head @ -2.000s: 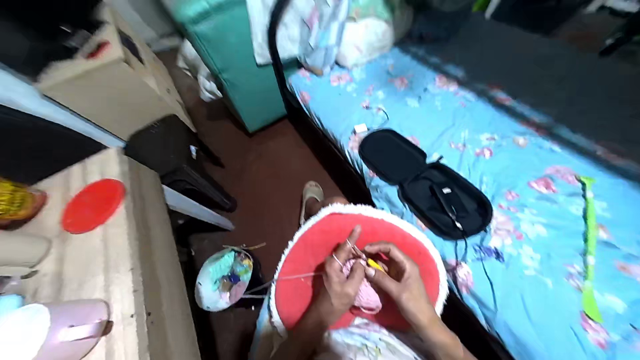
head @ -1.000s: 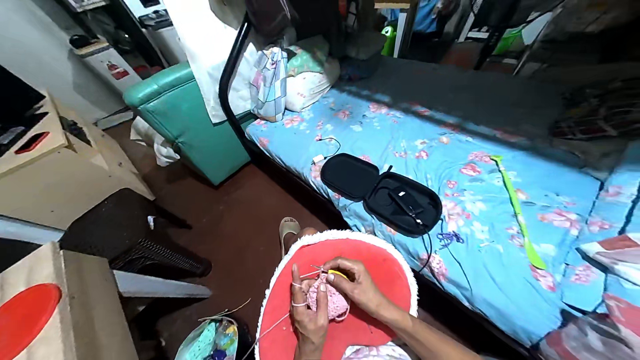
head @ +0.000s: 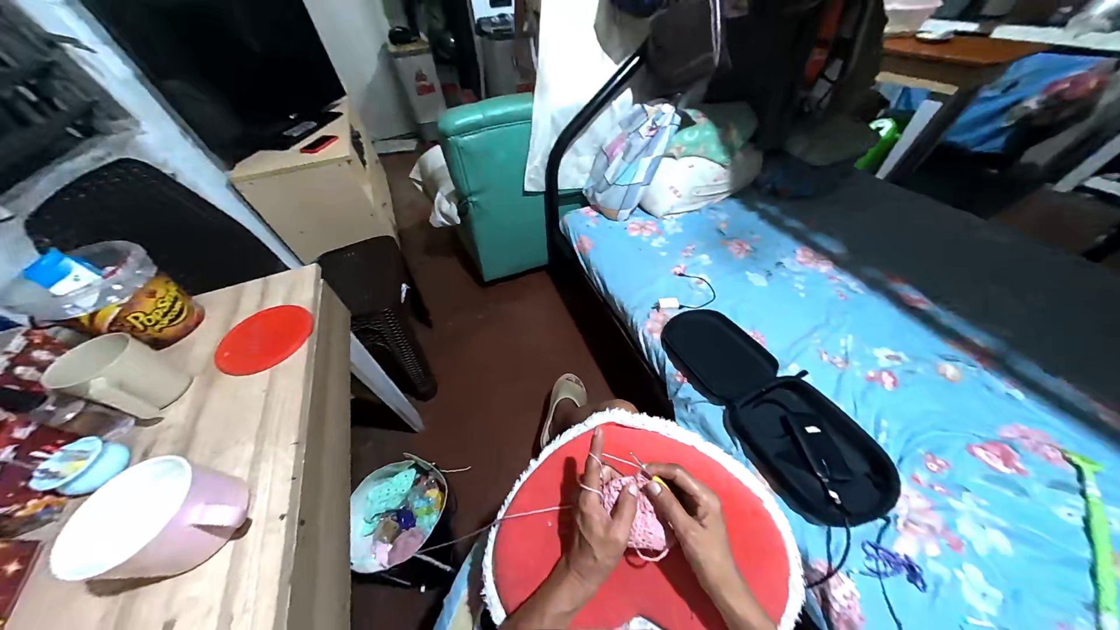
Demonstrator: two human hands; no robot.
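Note:
Both hands meet over a red cushion with white fluffy trim [head: 542, 547] on the lap. My left hand [head: 599, 521] pinches a pink crocheted piece [head: 646, 525] between thumb and fingers, its index finger raised with yarn looped over it. My right hand [head: 696, 516] grips a crochet hook with a yellow handle [head: 659, 481], mostly hidden by the fingers, its tip at the top of the pink piece. A strand of yarn [head: 534, 512] runs left from my left hand towards a white bucket [head: 357, 525] holding yarn balls and small crocheted pieces.
At left, a wooden table [head: 254, 455] bears a pink mug [head: 197, 516], a beige mug [head: 114, 372] and a red lid [head: 264, 339]. At right, a bed with a blue floral sheet [head: 840, 306] holds an open black case [head: 809, 446]. A black stool [head: 372, 289] and green armchair [head: 499, 192] stand ahead.
The view has shifted, showing more of the table at left than one second ago. Both hands stay together at the pink piece over the cushion.

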